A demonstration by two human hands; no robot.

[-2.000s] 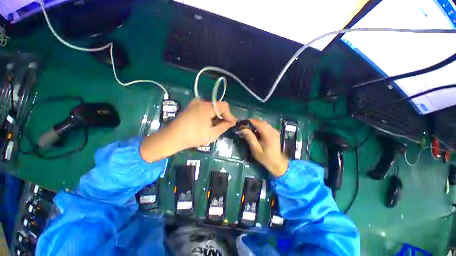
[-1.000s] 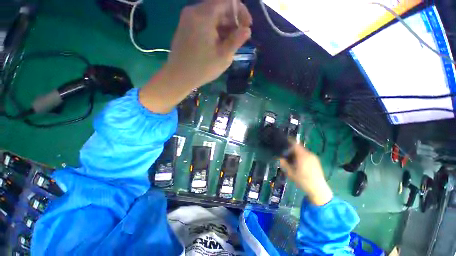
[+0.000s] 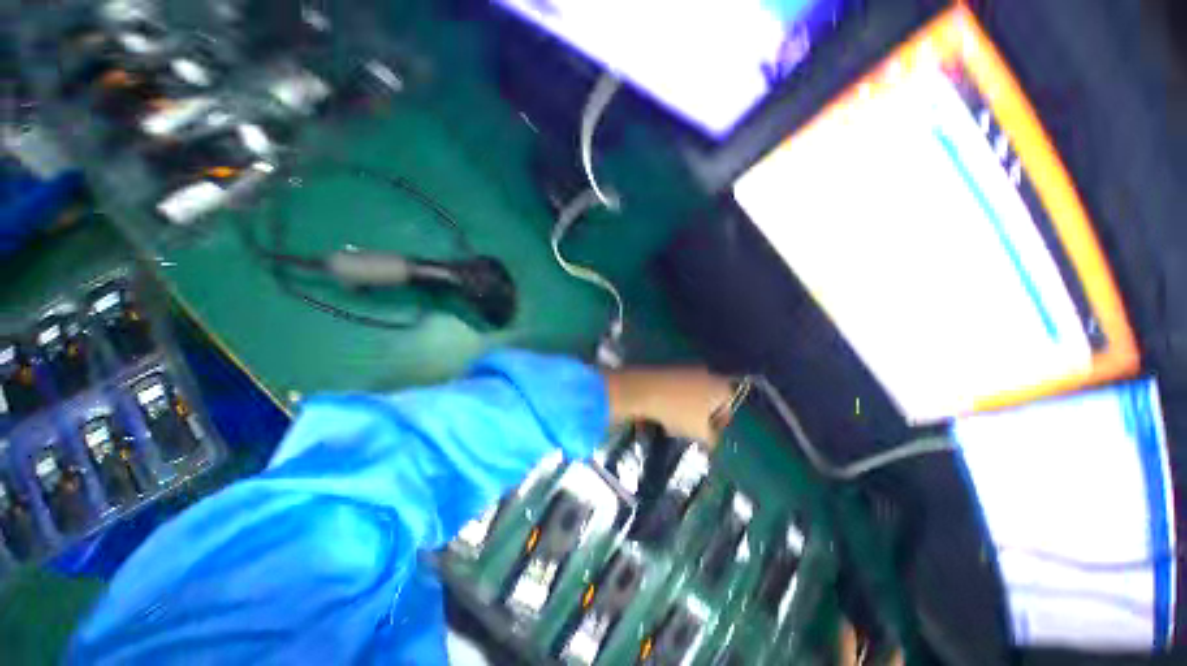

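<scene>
My left hand (image 3: 690, 397) is blurred, stretched over the back edge of the clear blister tray (image 3: 495, 612). A white cable (image 3: 846, 466) runs from the monitors to my left fingers, which pinch its end. Black handheld devices (image 3: 553, 540) with white labels and orange marks lie in the tray pockets. A second white cable (image 3: 601, 280) hangs down to the bench behind my left wrist. A small blurred bit of my right hand (image 3: 854, 645) shows at the bottom edge; what it holds cannot be seen.
A black barcode scanner (image 3: 484, 289) with a looped cord lies on the green bench (image 3: 326, 345). Another filled tray (image 3: 195, 455) is at the lower left, and blurred devices (image 3: 195, 143) lie at the upper left. An orange-bordered monitor (image 3: 911, 247) and other screens stand at the right.
The view has swung left and tilted. The tray now appears lower right, and more filled trays show on the left. My right hand has moved almost out of view.
</scene>
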